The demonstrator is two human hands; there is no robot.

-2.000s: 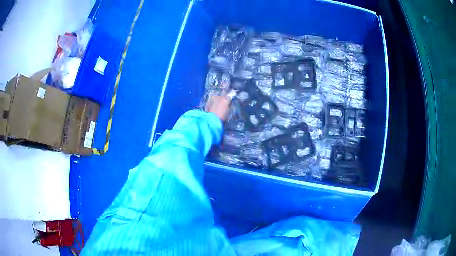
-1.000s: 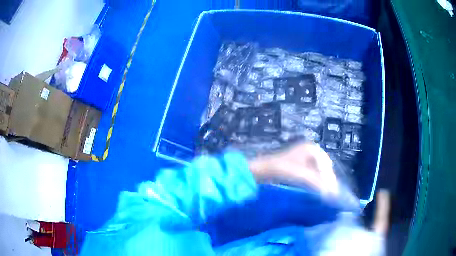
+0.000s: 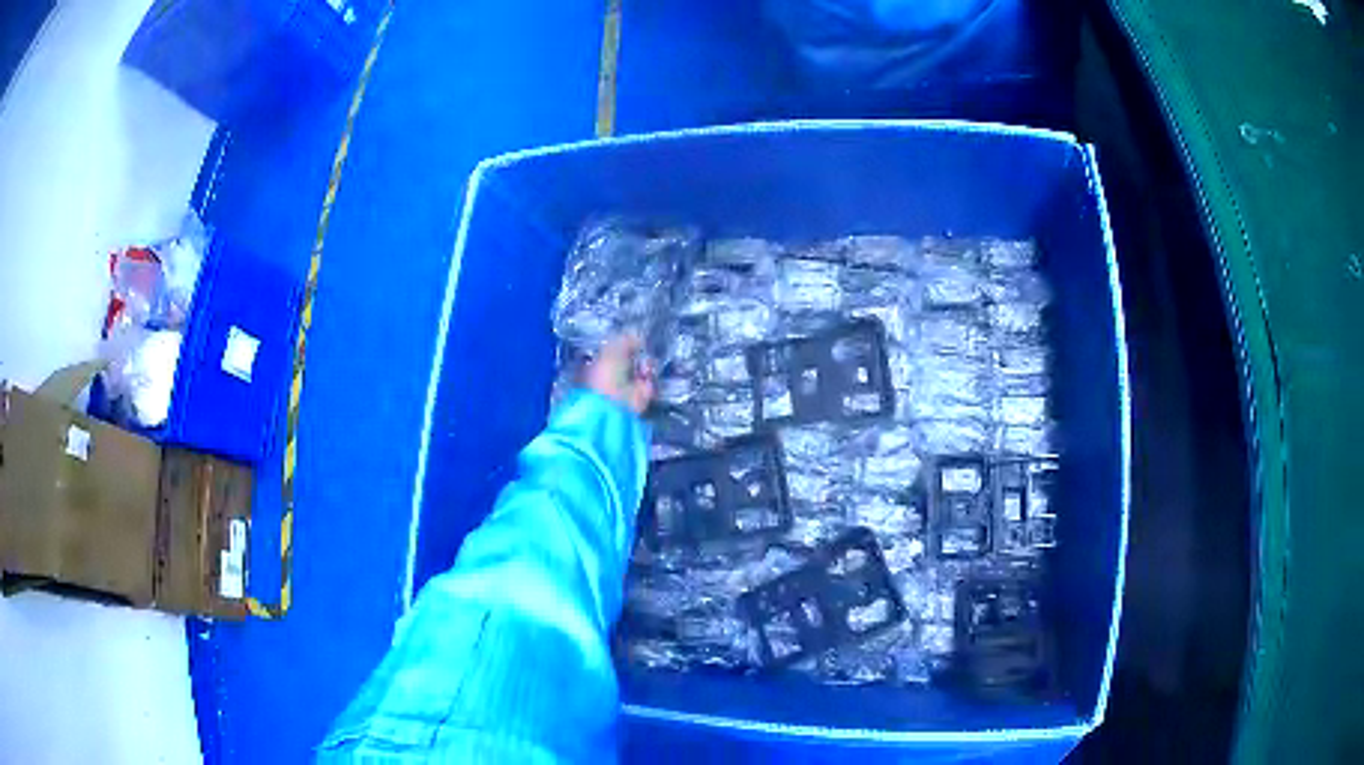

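The large blue bin (image 3: 1110, 448) holds many bagged parts (image 3: 815, 284) in clear crinkled wrap. Several loose dark frames lie on top, one near the middle (image 3: 778, 384), one left of centre (image 3: 667, 516) and one lower down (image 3: 820, 631). My left hand (image 3: 618, 374) reaches into the bin's upper left part, at the edge of a crumpled clear bag (image 3: 613, 284). The hand is small and blurred, and its fingers are partly hidden, so its grip cannot be made out. My right hand is not in view.
A green bench surface (image 3: 1257, 269) runs along the right. Cardboard boxes (image 3: 90, 501) and a blue box (image 3: 240, 351) stand at the left, with clear bags (image 3: 150, 366) beside them. A yellow-black tape line (image 3: 311, 314) crosses the blue floor.
My left hand has moved from the bin's near edge, by clear wrap, to its upper left part. The right-side finger has left view. The view has shifted, showing more of the bin's near side.
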